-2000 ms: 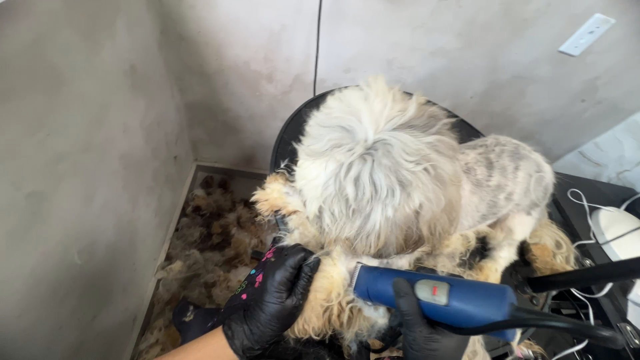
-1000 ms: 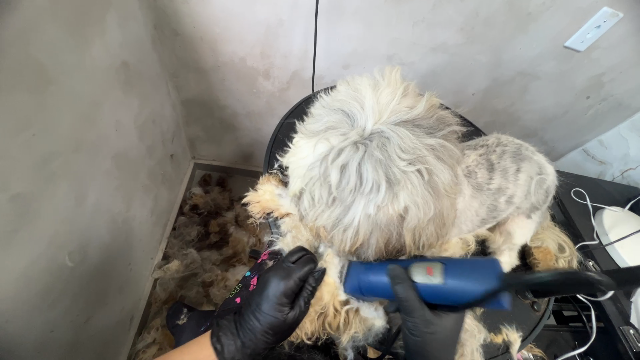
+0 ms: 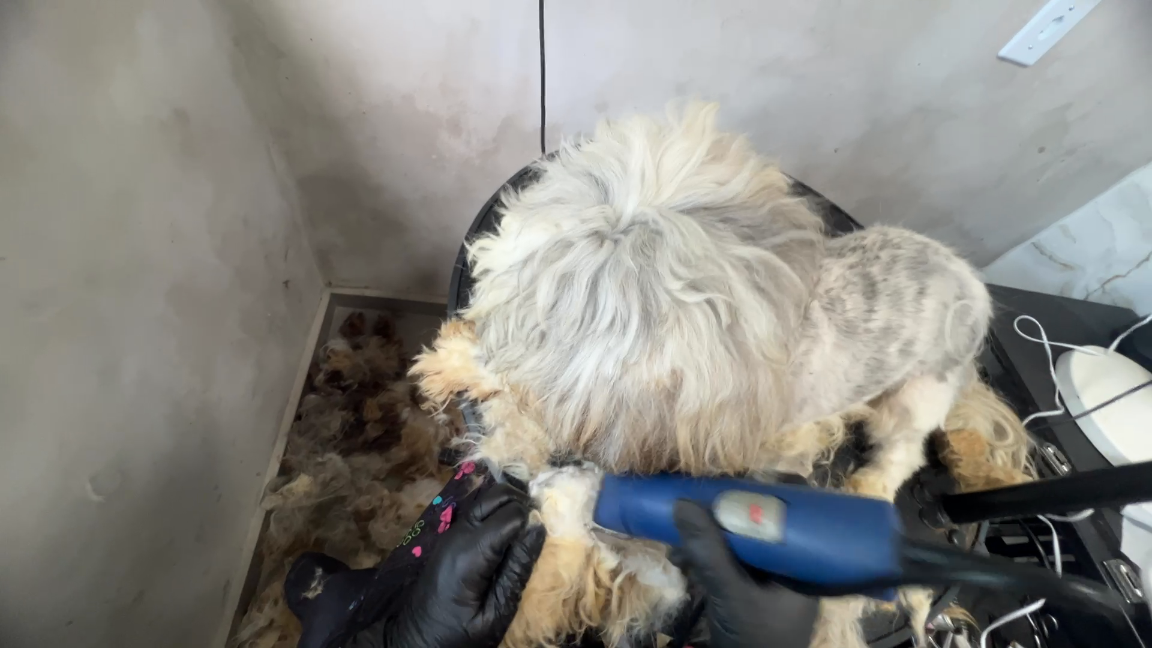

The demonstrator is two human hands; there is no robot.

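A long-haired cream and grey dog (image 3: 648, 306) is on a round black grooming table (image 3: 461, 270), its hindquarters at the right clipped short. My right hand (image 3: 751, 585), in a black glove, grips blue electric hair clippers (image 3: 810, 531) from below. The clipper head touches the pale fur of the dog's front leg (image 3: 565, 504). Just left of that leg is my left hand (image 3: 472, 562), black-gloved and with curled fingers, beside a dark patterned cloth (image 3: 432, 517). Whether it holds the leg or the cloth cannot be told.
Cut fur (image 3: 360, 441) lies heaped on the floor at the left, by the wall. A black bar (image 3: 1048, 493) and the clippers' black cord (image 3: 990, 571) cross the right side. Behind them a black stand (image 3: 1066, 315) bears white cables and a round white object (image 3: 1111, 400).
The clippers in my right hand have changed tilt slightly, and their head remains at the dog's leg. A pale, shorter-haired patch shows beside the clipper head. My left hand stays left of the leg.
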